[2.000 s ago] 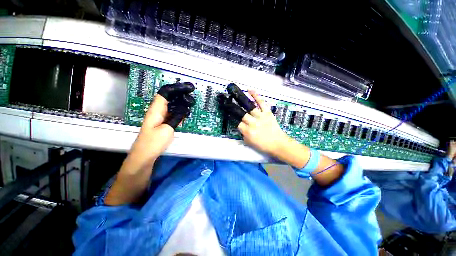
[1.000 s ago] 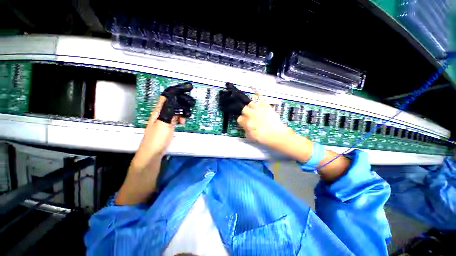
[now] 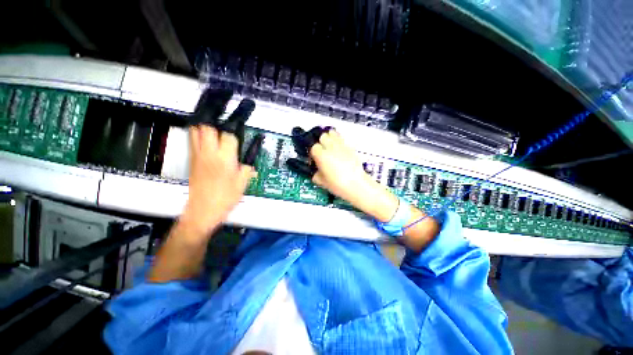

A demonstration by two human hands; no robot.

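Green printed circuit boards [image 3: 277, 182] lie in a row on the pale conveyor rail. My left hand [image 3: 221, 163], with black finger cots, reaches over the rail's far edge at the near-left end of a clear component tray [image 3: 316, 89]. Its fingers are spread and no part shows in them. My right hand [image 3: 326, 156], also with black finger cots and a light blue wrist strap [image 3: 398, 218], is over the board, fingers bent close together. Whether it holds a part is unclear, dark on dark. Black components [image 3: 423, 183] stand along the boards to the right.
Clear empty-looking trays [image 3: 459, 132] lie behind the rail at right. A coiled blue cord [image 3: 566, 130] runs to the upper right. A green-edged shelf with trays [image 3: 600, 41] is at upper right. Another person's blue sleeve [image 3: 576, 295] is at lower right. A gap interrupts the boards at left.
My left hand has moved from above the board up and left to the tray's end, its fingers spreading. My right hand has shifted slightly left. The rail and boards appear shifted in view.
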